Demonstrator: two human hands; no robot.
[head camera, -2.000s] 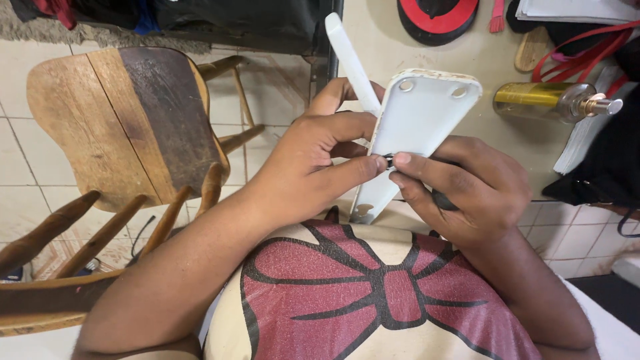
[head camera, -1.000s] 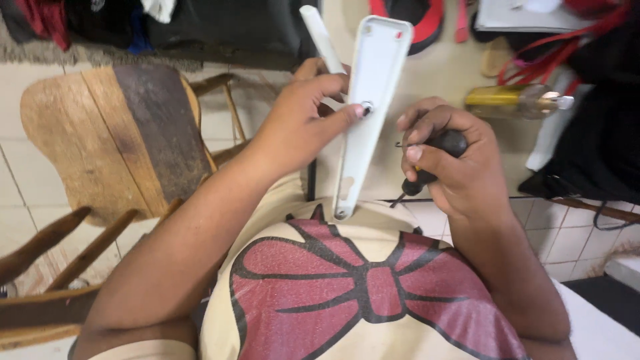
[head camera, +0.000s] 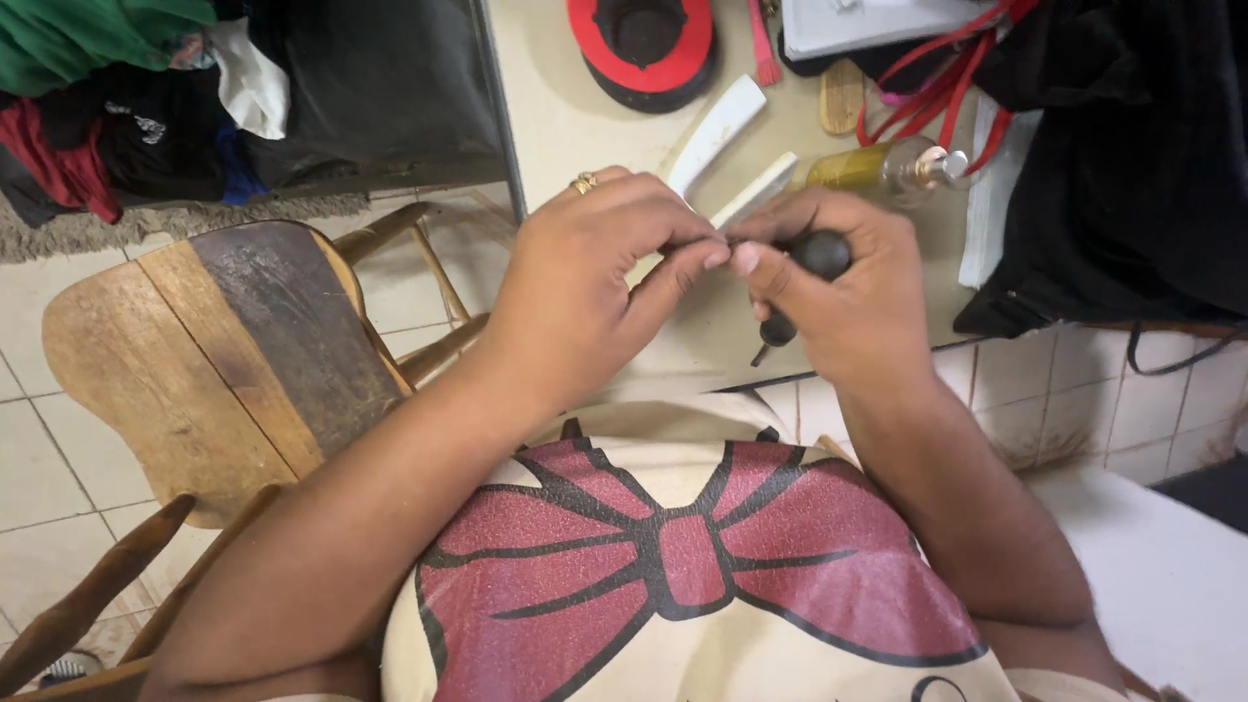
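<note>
My left hand (head camera: 609, 263), with a ring on one finger, meets my right hand (head camera: 838, 273) at the fingertips over the table. Between them is a tiny dark thing, too small to name. A small black-handled screwdriver (head camera: 777, 329) lies in my right palm under curled fingers, its tip pointing down. Just beyond the fingers, a white plastic piece (head camera: 720, 132) with a curved end lies on the table. A second white plastic piece (head camera: 759, 188), narrower, shows beside it, partly hidden by my hands.
Behind my hands are a red and black round object (head camera: 643, 44) and a glass bottle of yellow liquid (head camera: 882, 168). Black cloth (head camera: 1141, 166) and red straps (head camera: 941, 93) lie at the right. A wooden chair (head camera: 224, 351) stands left of the table (head camera: 556, 127).
My left hand has let go of the white plastic piece, which was in its grip before. Both hands have come together at the fingertips. The screwdriver has stayed in my right hand.
</note>
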